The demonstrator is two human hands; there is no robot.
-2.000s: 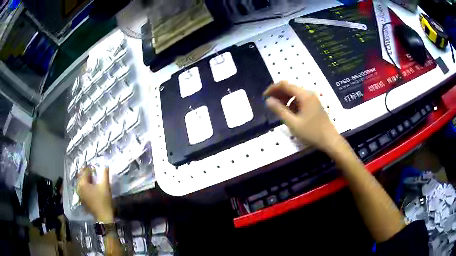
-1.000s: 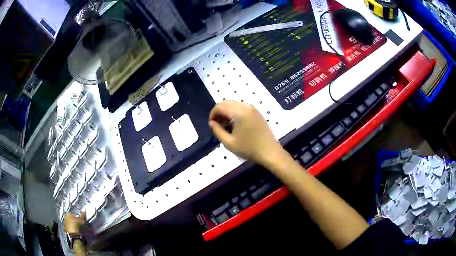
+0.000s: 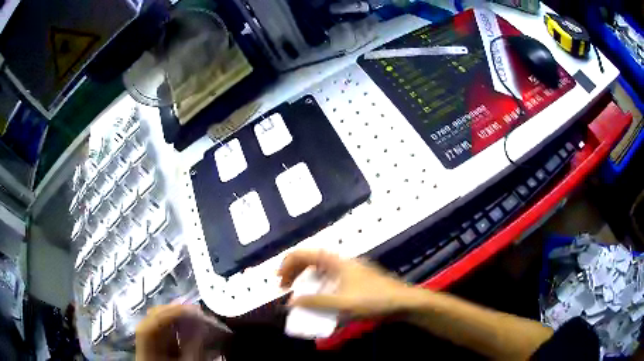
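The flat black fixture (image 3: 272,243) lies on the white perforated table; its four rounded pockets look white, and I cannot tell whether they are filled. My right hand (image 3: 353,285) is in front of the fixture's near edge and holds a white flat part (image 3: 313,304) between thumb and fingers. My left hand (image 3: 176,331) is blurred at the bottom edge, beside the near end of the clear tray; something thin and pale shows at its fingers, too blurred to tell. The clear tray (image 3: 185,271) holds rows of shiny parts left of the fixture.
A dark-framed plate (image 3: 205,77) stands behind the fixture. A black and red mouse pad (image 3: 424,99) bears a steel ruler (image 3: 416,52), a lettered strip (image 3: 494,53) and a mouse (image 3: 531,60). The keyboard (image 3: 494,215) sits on a red-edged shelf. A heap of scraps (image 3: 600,289) is lower right.
My right hand has moved from the fixture's right side to its near edge and now holds a white part. My left hand has moved right and looks larger. The view has shifted.
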